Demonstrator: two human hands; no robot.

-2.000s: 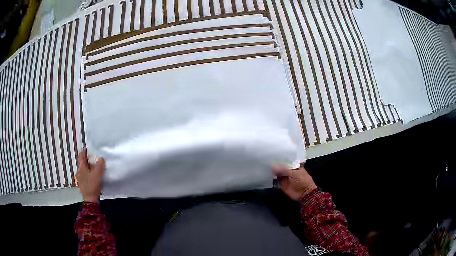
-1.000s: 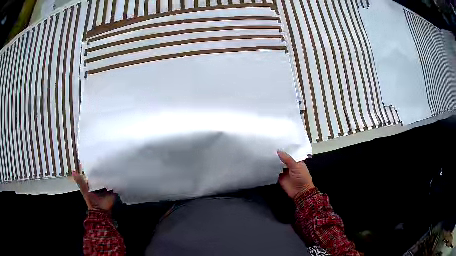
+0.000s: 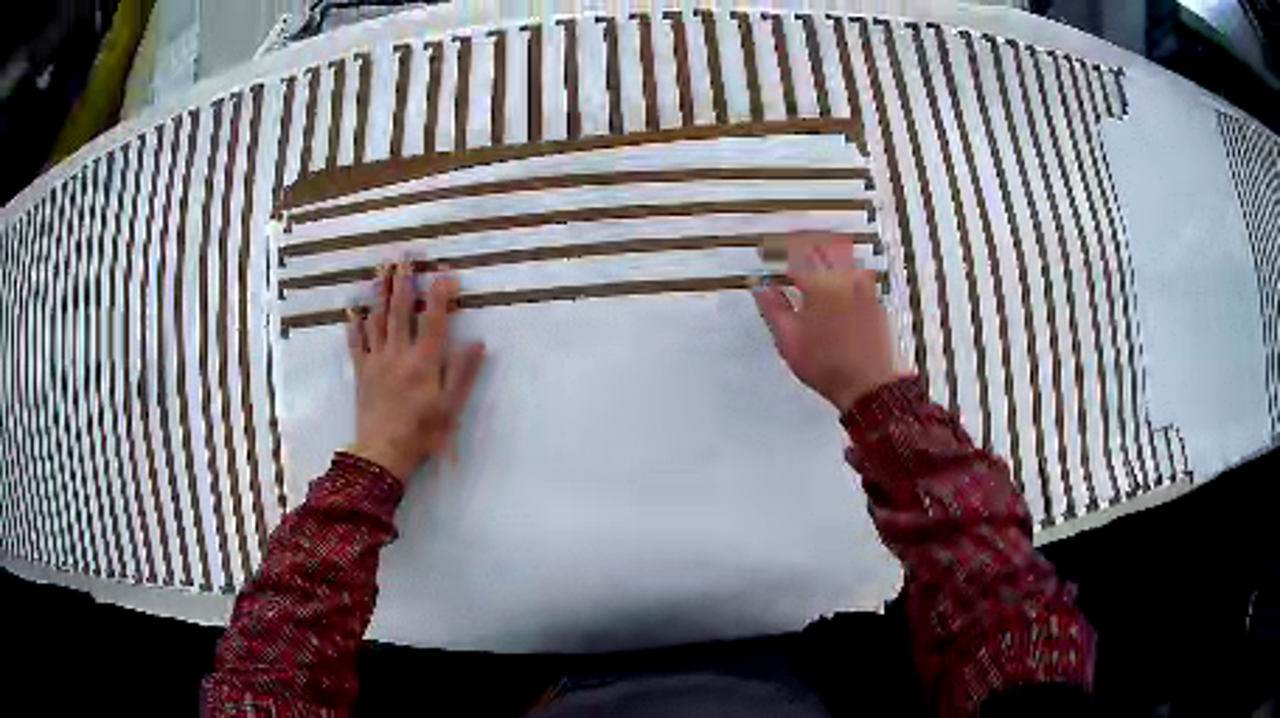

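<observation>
A stack of white sheets (image 3: 604, 435) lies in front of me, with several brown strips (image 3: 590, 253) running crosswise along its far part. A thicker brown band (image 3: 562, 152) lies beyond them. My left hand (image 3: 400, 372) is flat on the sheet with fingers spread over the near strips at the left. My right hand (image 3: 831, 316) is at the right ends of the strips, fingers bent and blurred. Whether its fingertips grip a strip cannot be told.
An overlapped row of sheets and strips (image 3: 127, 351) curves along the table on both sides and behind. A blank white sheet (image 3: 1193, 267) lies at the right. The table's off-white edge (image 3: 1109, 508) borders a dark area.
Both hands have left the near edge of the sheet and moved forward onto the strips. The raised, billowing near part of the sheet now lies mostly flat.
</observation>
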